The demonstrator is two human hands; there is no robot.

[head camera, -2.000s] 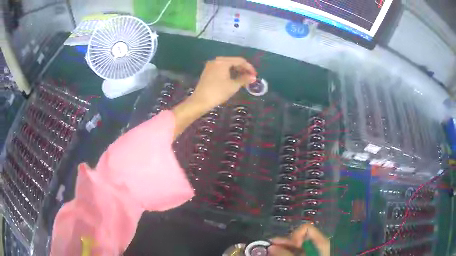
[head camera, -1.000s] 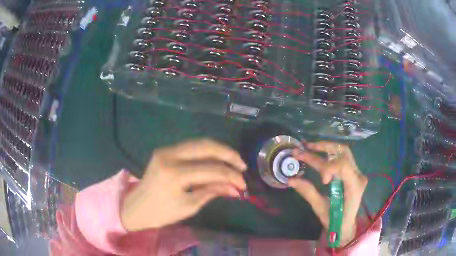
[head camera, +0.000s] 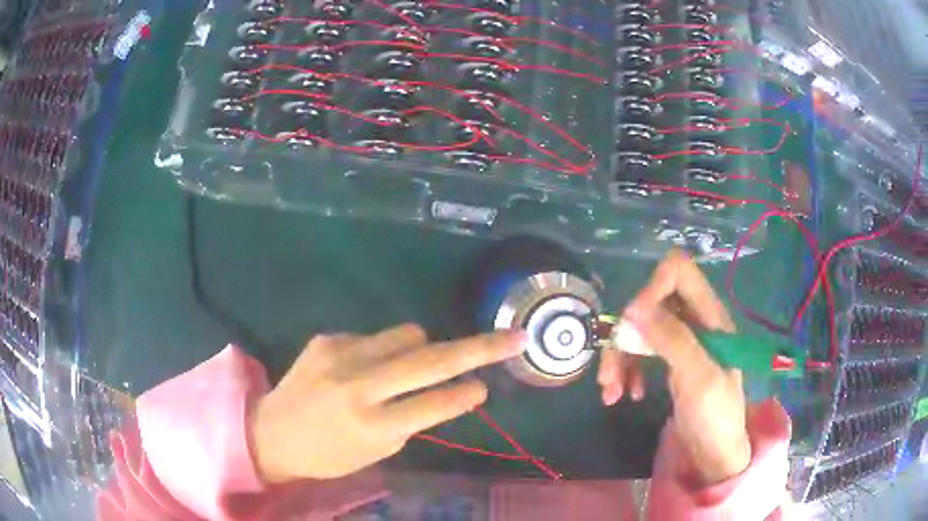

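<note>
A small round speaker driver [head camera: 563, 338] with a pale ringed face sits in the silver ringed test fixture [head camera: 512, 303] near the front of the mat. My left hand [head camera: 377, 392] is palm down with fingers spread, its index fingertip at the driver's left edge. Thin red lead wires [head camera: 499, 445] trail below these fingers; their start is hidden. My right hand [head camera: 692, 366] holds the green test probe [head camera: 758, 353], with its tip at the driver's right edge.
A clear blister tray [head camera: 336, 188] with rows of drivers lies behind the fixture. Side trays stand at the left [head camera: 41, 219] and right [head camera: 883, 336]. A red probe cable [head camera: 822, 259] loops at the right. A small brown-red plate [head camera: 797, 181] lies beside the centre tray.
The view has shifted. My left index finger has moved onto the driver's edge. My right fingers have left the driver, and the green probe has swung sideways so its tip meets the driver.
</note>
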